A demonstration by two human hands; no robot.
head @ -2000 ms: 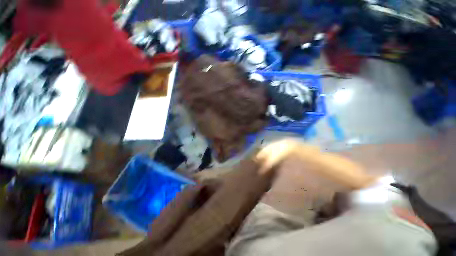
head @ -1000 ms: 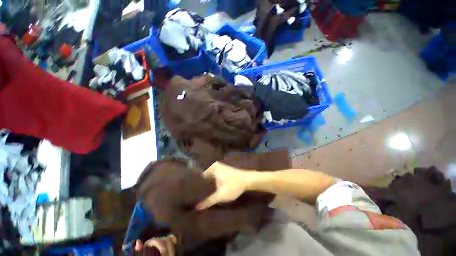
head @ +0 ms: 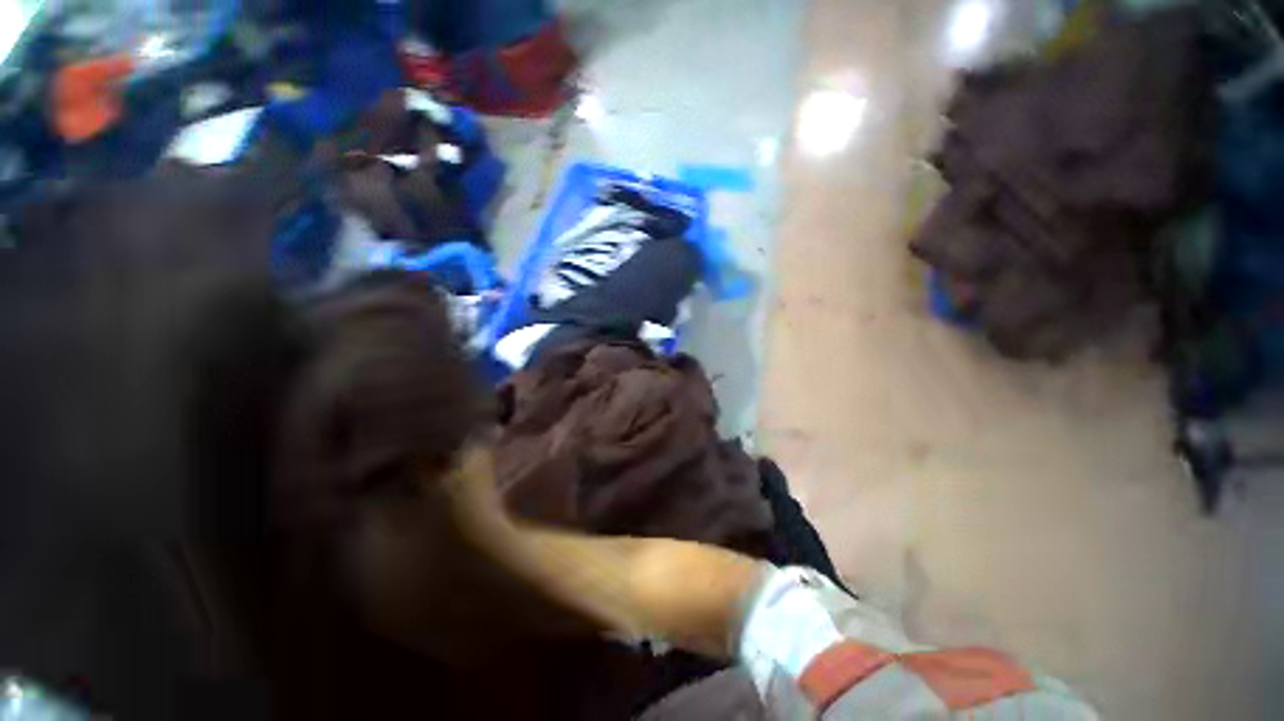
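Note:
A large dark brown bundle of garment pieces (head: 155,423) fills the left of the view, close to the camera and blurred. My right hand (head: 465,493) is at the bundle's right edge. It grips the cloth, with the fingers mostly hidden by cloth and blur. The right forearm comes in from the bottom right, with a white and orange sleeve. My left hand is not in view. A separate brown heap (head: 620,430) lies just beyond my right forearm.
A blue crate (head: 532,254) with black-and-white pieces stands beyond the brown heap. Another brown pile (head: 1056,197) is at upper right. A red basket (head: 532,78) and more cloth are at the top. Smooth floor (head: 873,423) shows between the piles.
The view has swung right. The brown bundle is now raised close to the camera at left. My left hand, the blue bin and the person's red sleeve have left view.

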